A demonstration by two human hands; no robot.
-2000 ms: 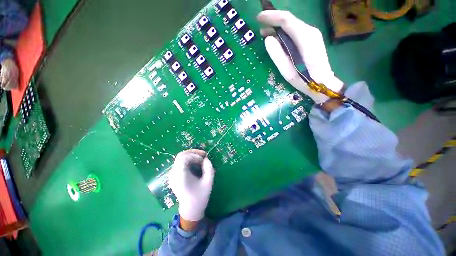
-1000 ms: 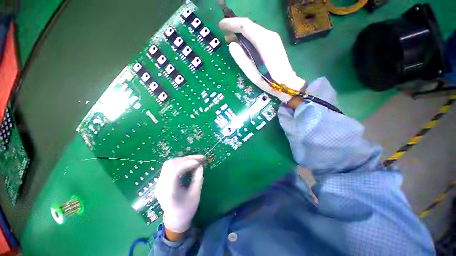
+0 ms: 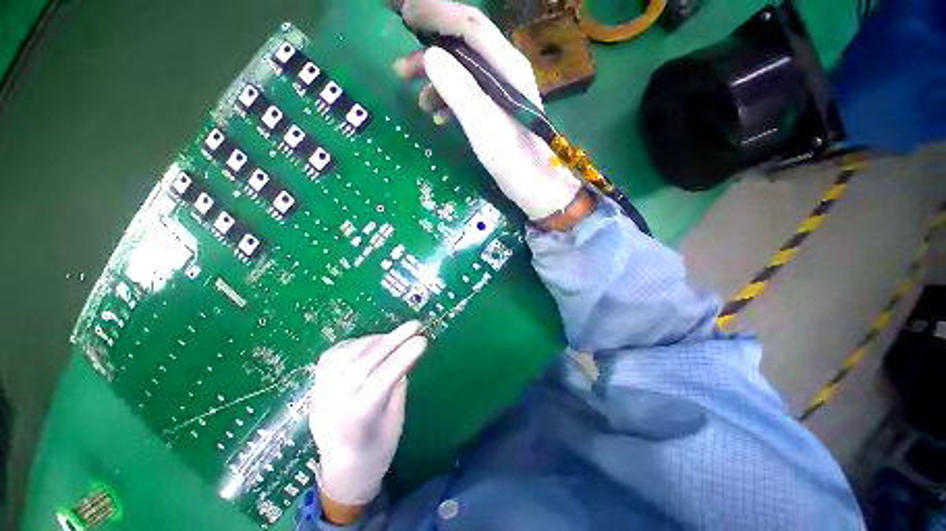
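A large green circuit board [image 3: 301, 239] lies on the green mat, tilted in view. Rows of black transistors with pale round centres [image 3: 259, 178] sit at its upper end. My gloved left hand [image 3: 361, 404] is at the board's lower edge, fingers pinched on thin solder wire [image 3: 244, 395] that trails left over the board. My gloved right hand [image 3: 493, 104] is above the board's upper right side, closed on the dark soldering iron [image 3: 488, 78] with yellow tape near its cord. The iron's tip is cut off or hidden at the top edge.
A solder spool [image 3: 89, 509] lies at the lower left. A brownish iron stand [image 3: 558, 52] with a yellow-tan ring [image 3: 620, 21] is at the top. A black round housing [image 3: 716, 109] stands right of it. Yellow-black floor tape [image 3: 794, 244] shows beyond the mat's edge.
The view has shifted right, so the board, spool and hands appear further left. The second board at the far left has left the view. Both hands keep their hold.
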